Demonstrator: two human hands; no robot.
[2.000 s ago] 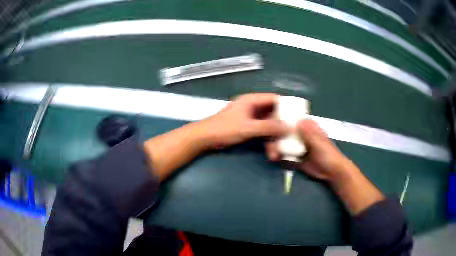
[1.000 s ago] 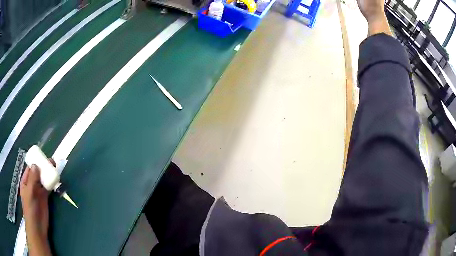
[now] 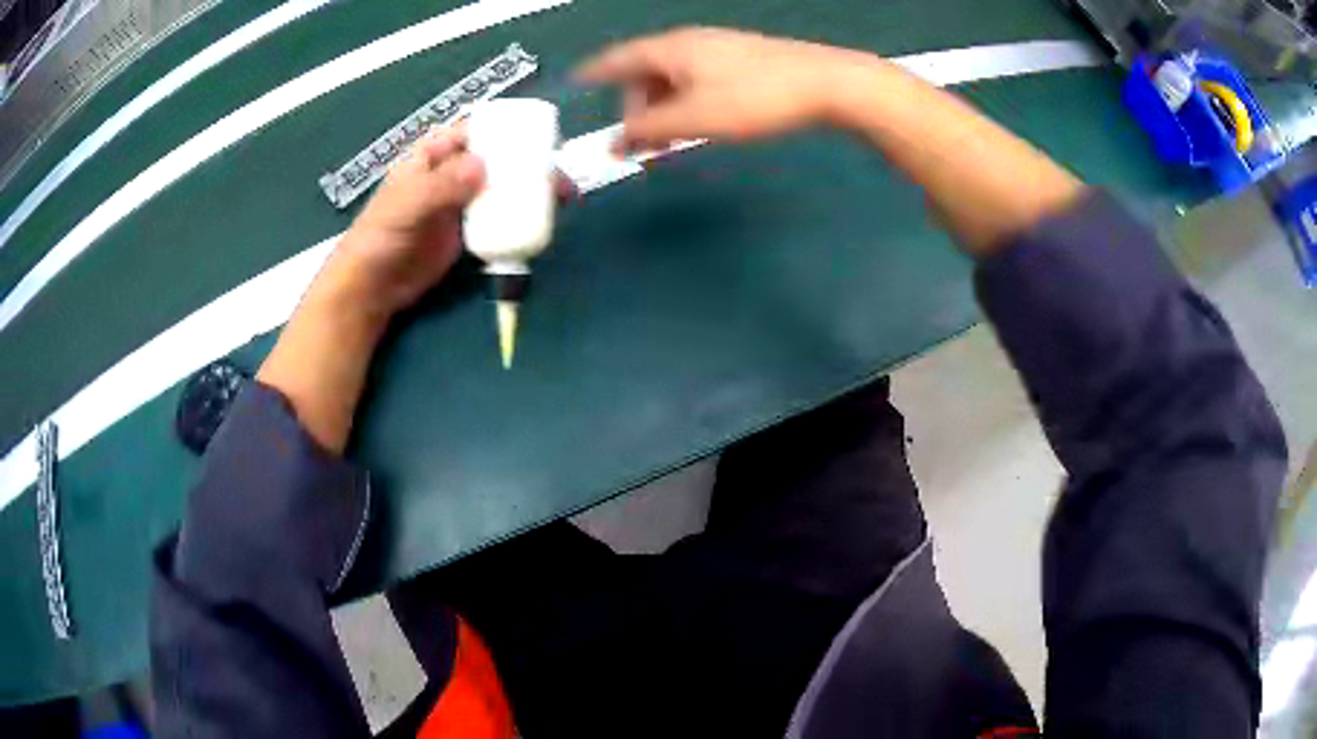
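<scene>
My left hand (image 3: pixel 412 217) is closed round a white glue bottle (image 3: pixel 511 181), held above the green bench. Its black collar and pale yellow pointed nozzle point down toward the wearer. My right hand (image 3: pixel 679 94) is to the right of the bottle, slightly blurred, with fingers apart and nothing visible in it. A grey-silver strip module (image 3: pixel 433 123) with a row of round parts lies on the bench just beyond my left hand. A small white piece beside the bottle is partly hidden by my hands.
Another slim strip (image 3: pixel 51 531) lies at the far left. A black round puck (image 3: pixel 211 404) sits by my left sleeve. Long white stripes (image 3: pixel 188 335) cross the green bench (image 3: pixel 621 361). Blue bins (image 3: pixel 1167 127) with a white bottle and yellow roll stand at the upper right.
The view has swung back left to the bench. My right hand has come from the far right to near the bottle. My left hand still holds the bottle nozzle-down.
</scene>
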